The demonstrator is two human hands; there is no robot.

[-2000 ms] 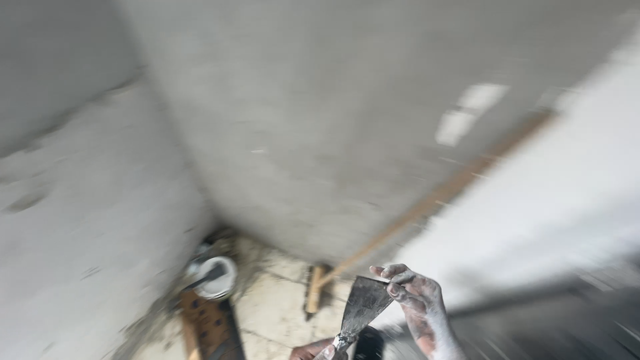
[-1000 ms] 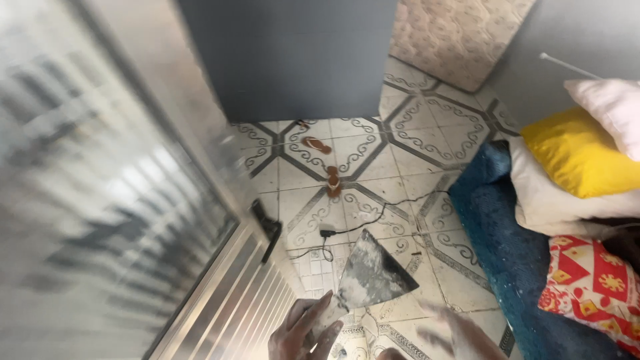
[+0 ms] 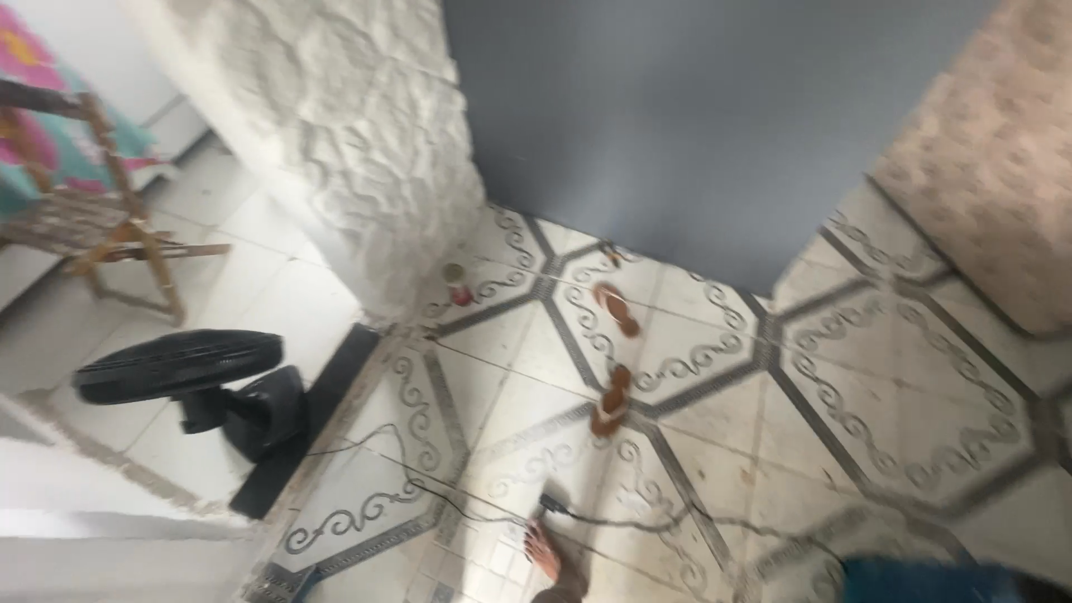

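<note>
Neither of my hands shows in the head view, and the scraper is out of sight too. A bare foot [image 3: 543, 553] stands on the patterned tile floor [image 3: 536, 335] at the bottom middle. Just beyond its toes lies a black plug or socket [image 3: 553, 503] on a dark cable [image 3: 636, 526] that runs across the tiles. Farther off, one brown flip-flop [image 3: 611, 406] lies near the middle, with another brown flip-flop [image 3: 617, 309] beyond it.
A black fan [image 3: 180, 365] stands at a dark threshold strip [image 3: 306, 419] on the left. Behind it is a wooden folding chair [image 3: 126, 209]. A rough white wall [image 3: 368, 151], a large grey panel [image 3: 695, 126] and a patterned mattress [image 3: 997, 184] border the floor. Something blue [image 3: 930, 582] lies at lower right.
The view has swung left from the cushions, bringing the fan and chair into sight. My hands and the scraper, seen one second ago, have left the view.
</note>
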